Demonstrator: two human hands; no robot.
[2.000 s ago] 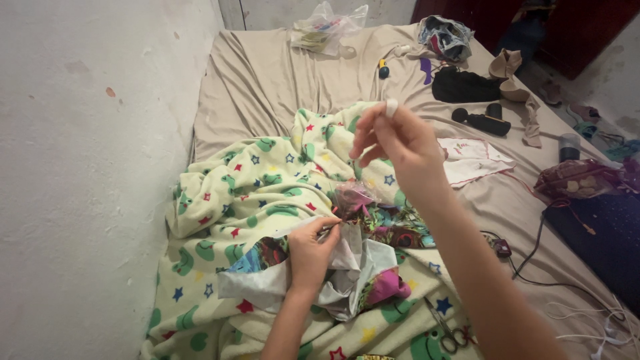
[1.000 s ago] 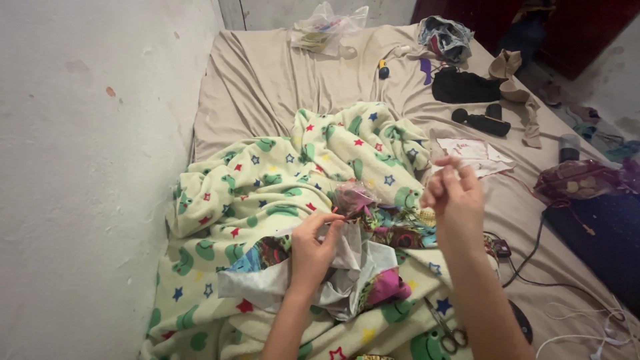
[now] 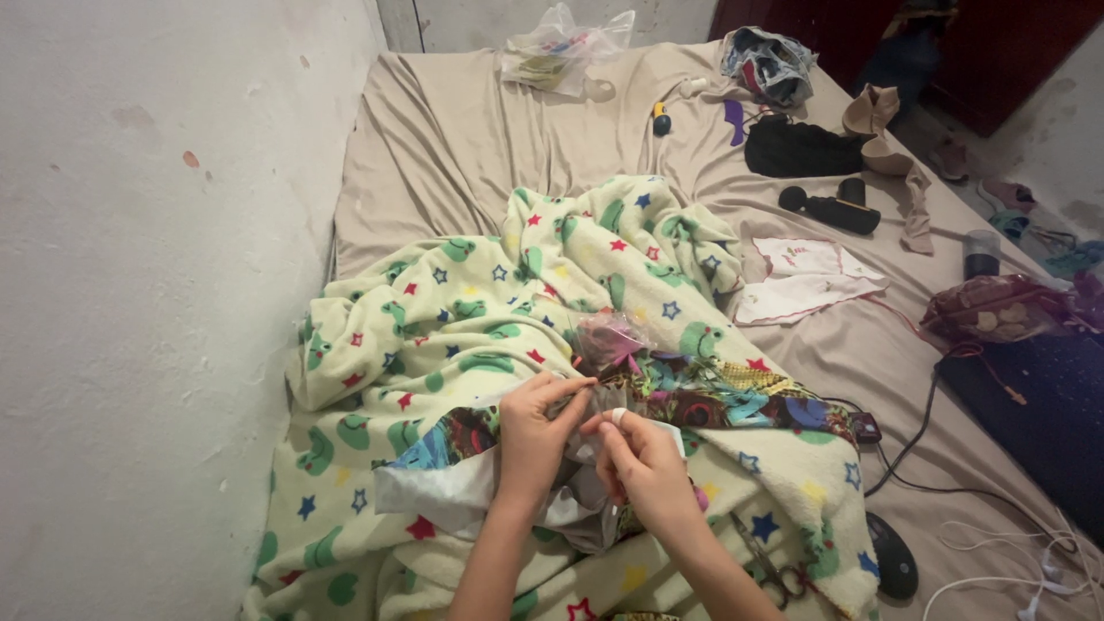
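Note:
My left hand (image 3: 539, 427) pinches the edge of a colourful printed fabric with a pale grey back (image 3: 444, 492), spread over my lap. Close beside it on the right, my right hand (image 3: 636, 461) has its thumb and forefinger together at the fabric, with a white band round one finger; whether it holds a needle or thread is too small to tell. Beyond my hands lies a clear plastic bag with something pink (image 3: 611, 338). A pair of scissors (image 3: 768, 565) rests on the frog-and-star fleece blanket (image 3: 483, 332), right of my right forearm.
On the beige bedsheet (image 3: 431, 129) are a white embroidered cloth (image 3: 802, 280), a black massager-like device (image 3: 832, 210), black cloth (image 3: 802, 148) and a plastic bag (image 3: 565, 56). A computer mouse (image 3: 891, 556), white earphones (image 3: 1048, 573) and cables lie at the right. A wall (image 3: 172, 302) borders the left.
My right hand was raised away from the fabric and has come down beside my left hand. My left hand stays pinched on the fabric in about the same place.

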